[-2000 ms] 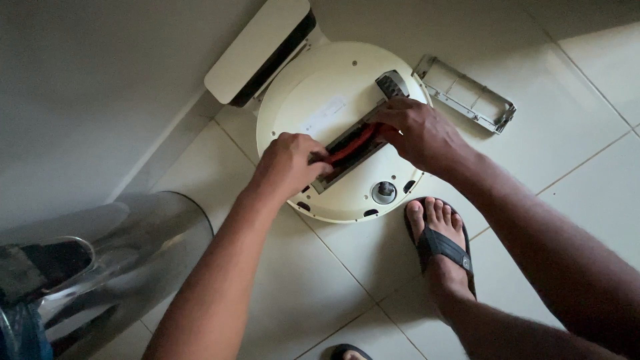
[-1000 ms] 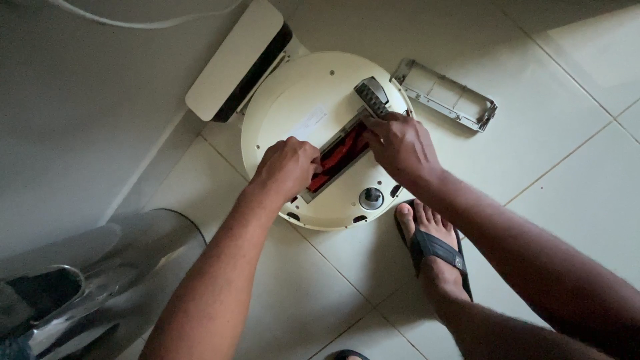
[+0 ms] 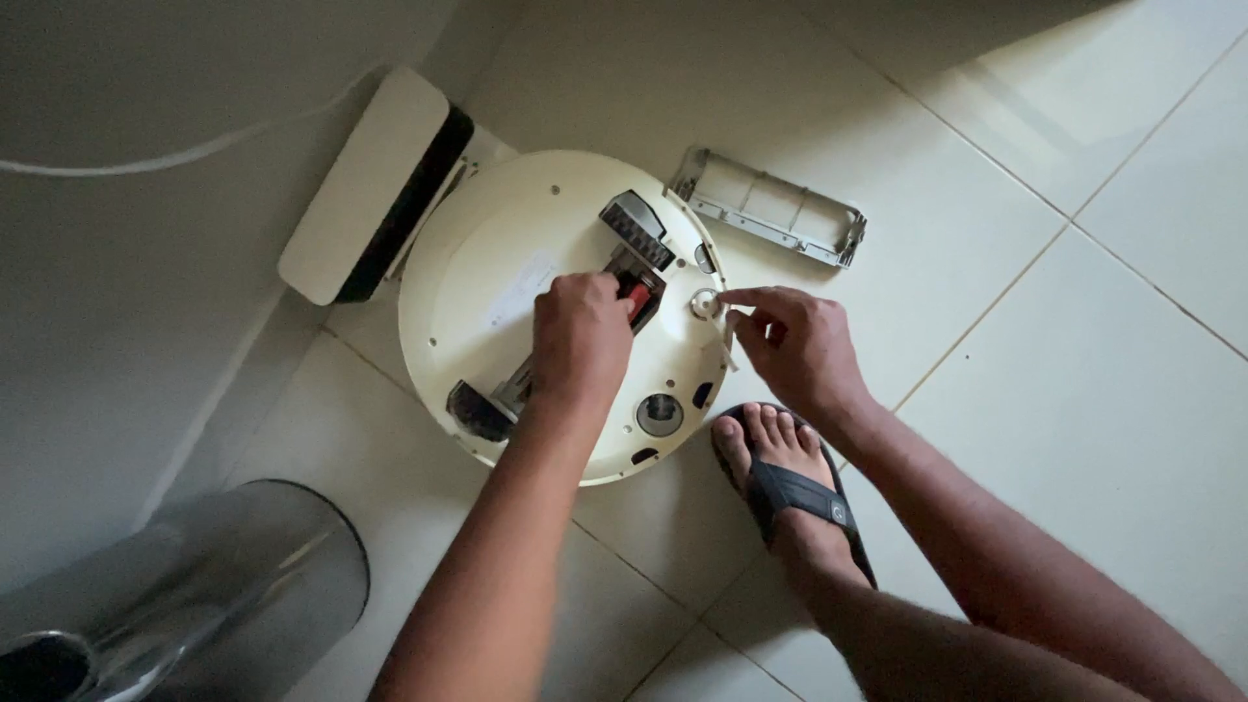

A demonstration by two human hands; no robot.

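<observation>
A round, cream robot vacuum [image 3: 487, 234] lies upside down on the tiled floor. Across its brush slot rests my left hand [image 3: 583, 336], its fingers curled at the red roller brush [image 3: 639, 298]; the hand hides most of the slot, so its grip is unclear. At the vacuum's right edge, my right hand [image 3: 795, 341] has its index finger and thumb by the round side-brush mount [image 3: 705, 304], where thin pale arms show. Whether it pinches them cannot be told. The grey brush cover frame [image 3: 780, 210] lies on the floor beyond the vacuum's upper right edge.
A white and black charging dock [image 3: 375, 185] stands by the wall at the vacuum's left, with a white cable [image 3: 195, 154] above. A shiny metal cylinder [image 3: 244, 575] is at lower left. My foot in a black sandal [image 3: 795, 487] is close to the vacuum's lower right edge.
My right hand has left the brush slot and moved to the side-brush mount at the vacuum's edge. My left hand has moved along the slot toward its middle and upper part.
</observation>
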